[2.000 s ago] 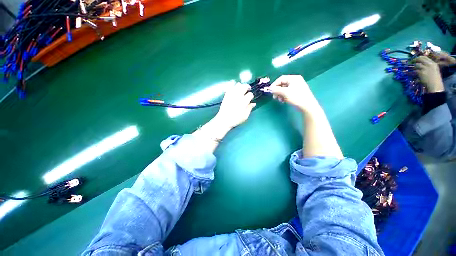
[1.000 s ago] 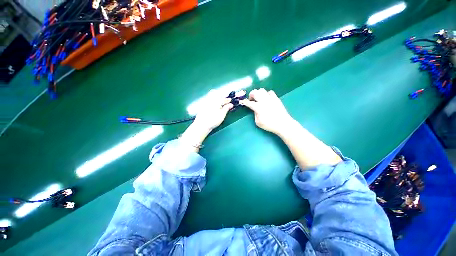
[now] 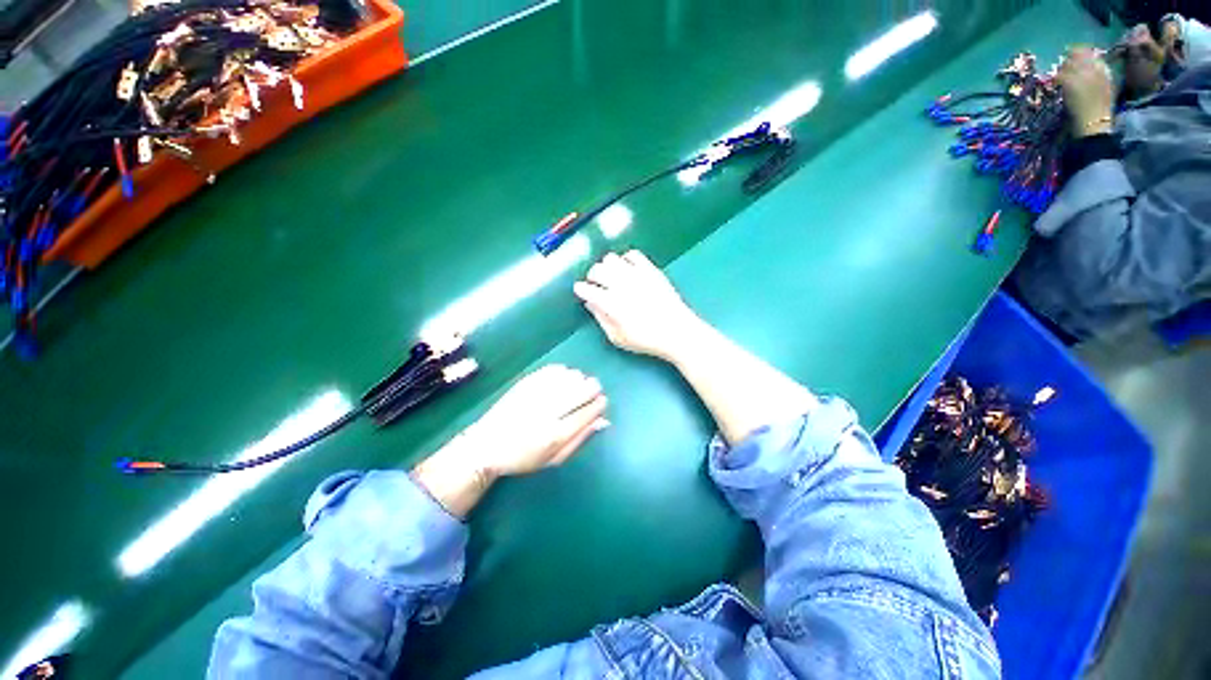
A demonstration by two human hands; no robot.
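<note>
A black cable lead point(image 3: 299, 442) lies on the green belt left of my hands, its blue tip at the far left and its dark cluster with copper-coloured ends near my left hand, not touched. My left hand point(image 3: 538, 419) is over the pale ledge, fingers loosely curled, with nothing seen in it. My right hand point(image 3: 635, 306) is ahead and right of it, near the belt's edge, fingers curled, also with nothing seen in it. The undersides of both hands are hidden. A second lead point(image 3: 651, 182) lies beyond my right hand, blue tip towards me.
An orange tray point(image 3: 359, 56) heaped with leads stands at upper left. A blue tote point(image 3: 1092, 465) with a tangled heap is at lower right. Another person's hand point(image 3: 1089, 90) is by a lead bundle point(image 3: 1005, 146) at upper right. Part of another lead point(image 3: 43, 667) shows at lower left.
My hands have come off the lead they were on. It now lies further left. The second lead is also further left and nearer my right hand. The camera view has shifted.
</note>
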